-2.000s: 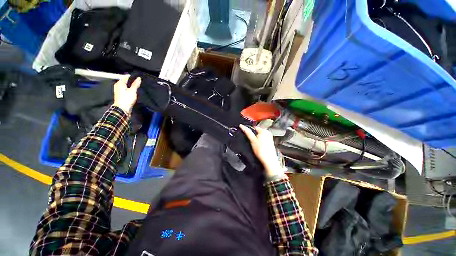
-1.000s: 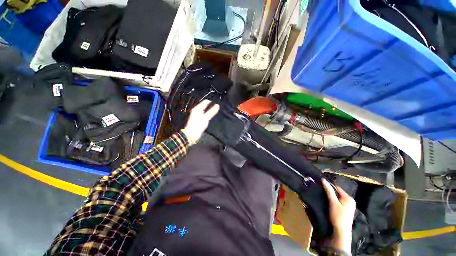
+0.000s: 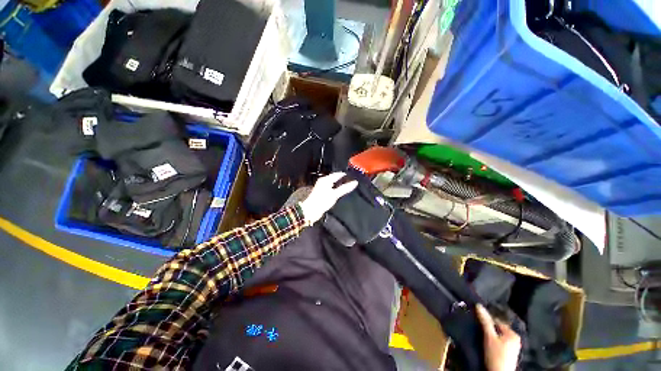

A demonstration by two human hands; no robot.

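A long black zippered bag piece is stretched at a slant from the middle of the view down to the lower right, over the edge of my apron. A silver zipper runs along its length. My left hand holds its upper end, with the fingers on top of the cloth. My right hand holds its lower end above the right carton; part of this hand is cut off by the bottom edge. The fingers under the cloth are hidden.
Middle carton with black zippered pieces; blue crate and white crate with labelled black pieces at left. A large blue crate stands at upper right. A grey hose and orange-red part lie beyond the piece.
Both hands have moved right and down with the piece, which now slants towards the right carton instead of lying across above the lap. The blue crate at left is uncovered.
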